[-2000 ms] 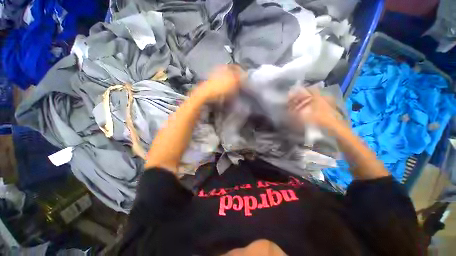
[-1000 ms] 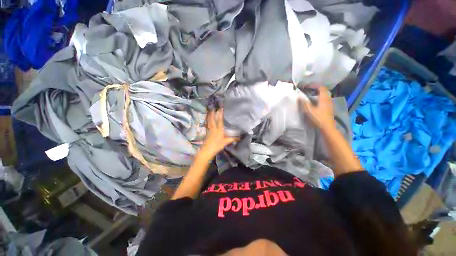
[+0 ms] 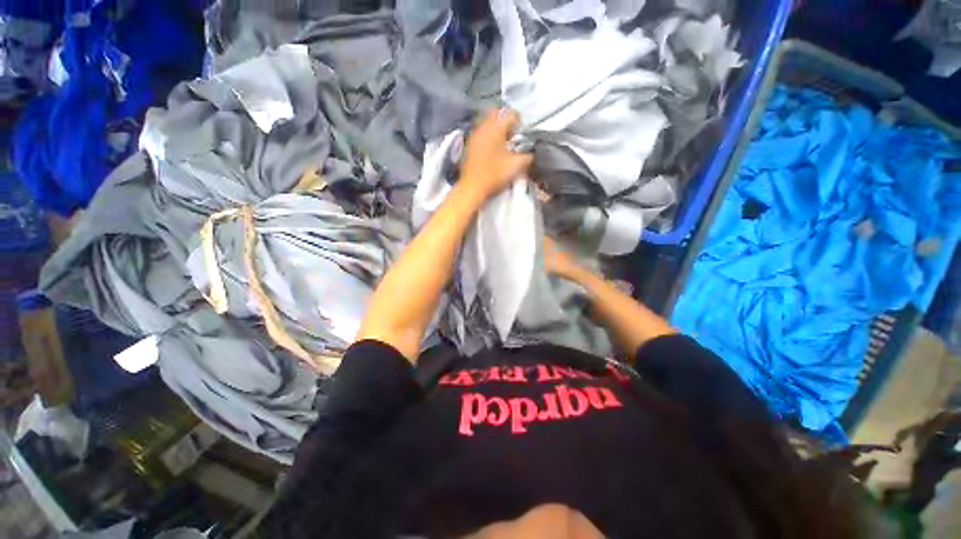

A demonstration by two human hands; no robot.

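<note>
A bundle of grey and white cut pieces (image 3: 504,247) lies in front of my chest, gathered at its upper part. My left hand (image 3: 493,158) grips the gathered cloth at the top of this bundle. My right hand (image 3: 555,256) is at the bundle's right side, its fingers mostly hidden by cloth, so its grip cannot be told. White pieces (image 3: 606,100) fan out above the hands. A large grey bundle (image 3: 316,258) with a beige tie (image 3: 253,263) around its waist lies to the left.
A blue crate (image 3: 727,142) holds grey pieces behind the hands. A grey-green crate (image 3: 881,353) with light blue pieces (image 3: 806,253) stands at right. Royal blue pieces (image 3: 63,158) lie at upper left. A white ticket (image 3: 137,355) sticks out at left.
My left hand has moved up and now grips the gathered cloth. My right hand has moved down and inward, partly behind cloth. The grey and white pieces are now bunched together.
</note>
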